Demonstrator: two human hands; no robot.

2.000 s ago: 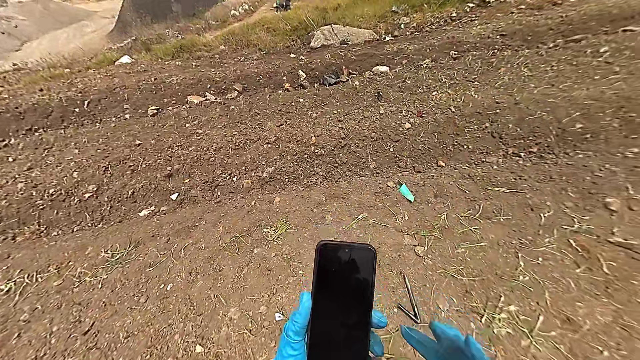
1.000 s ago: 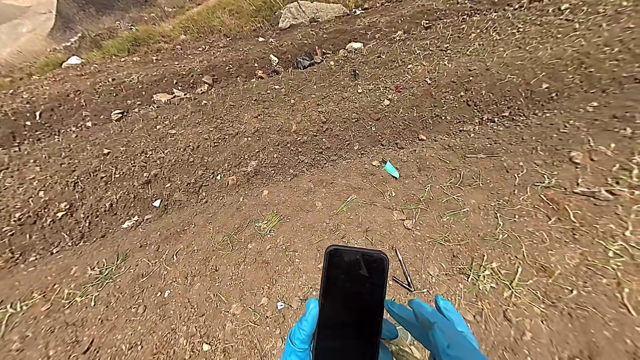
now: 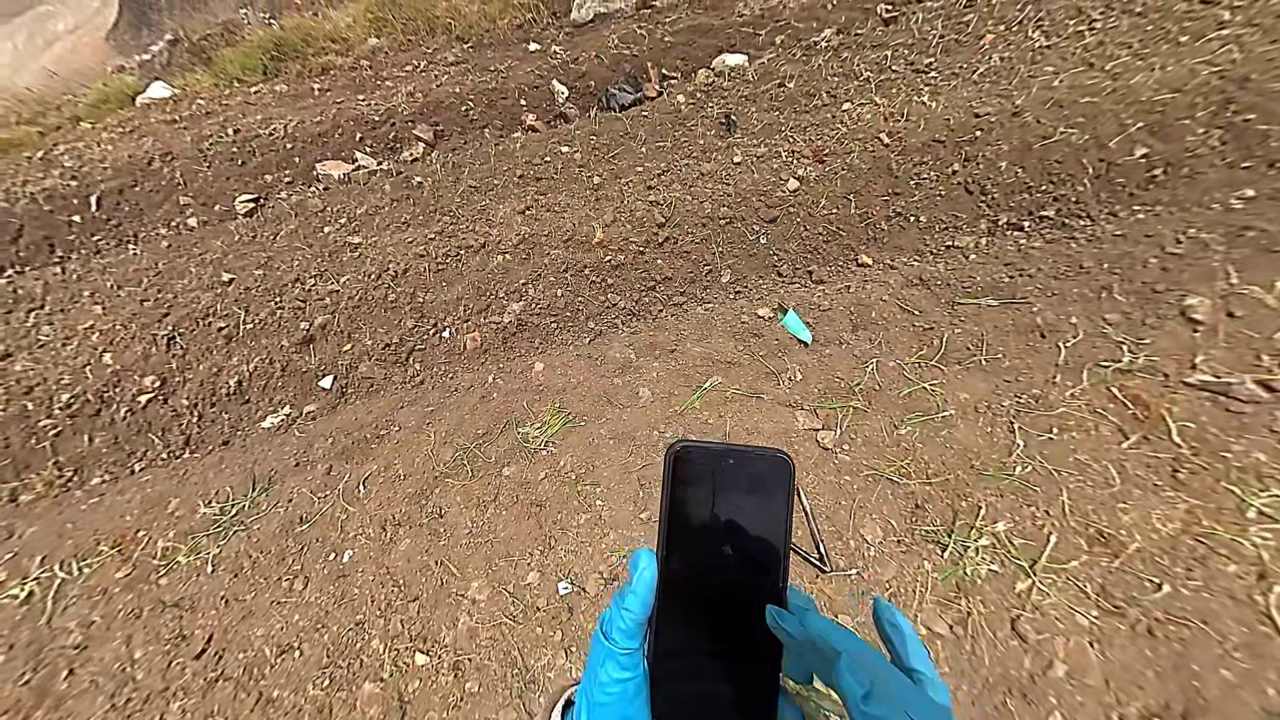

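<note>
A black smartphone [image 3: 722, 580] with a dark, reflecting screen stands nearly upright in the view at the bottom middle. My left hand [image 3: 622, 645], in a blue glove, grips its left edge with the thumb along the side. On the phone's right side is my right hand [image 3: 865, 660], also blue-gloved, its fingers spread and one fingertip over the screen's right edge. That hand holds nothing that I can see. Just beyond the phone, a thin dark V-shaped piece [image 3: 815, 535] lies on the soil, partly hidden by the phone. The lower parts of both hands are cut off by the frame.
Bare brown soil with pulled plant stalks [image 3: 965, 545] slopes around me. A turquoise scrap [image 3: 796, 326] lies ahead. Farther off are a black crumpled piece of plastic [image 3: 622, 94], a pale stone [image 3: 730, 61], a flat stone [image 3: 335, 168] and a strip of dry grass [image 3: 300, 45].
My right hand has come in toward the phone, and its fingertip now overlaps the screen's edge. The phone stays in my left hand. The view has tilted down somewhat.
</note>
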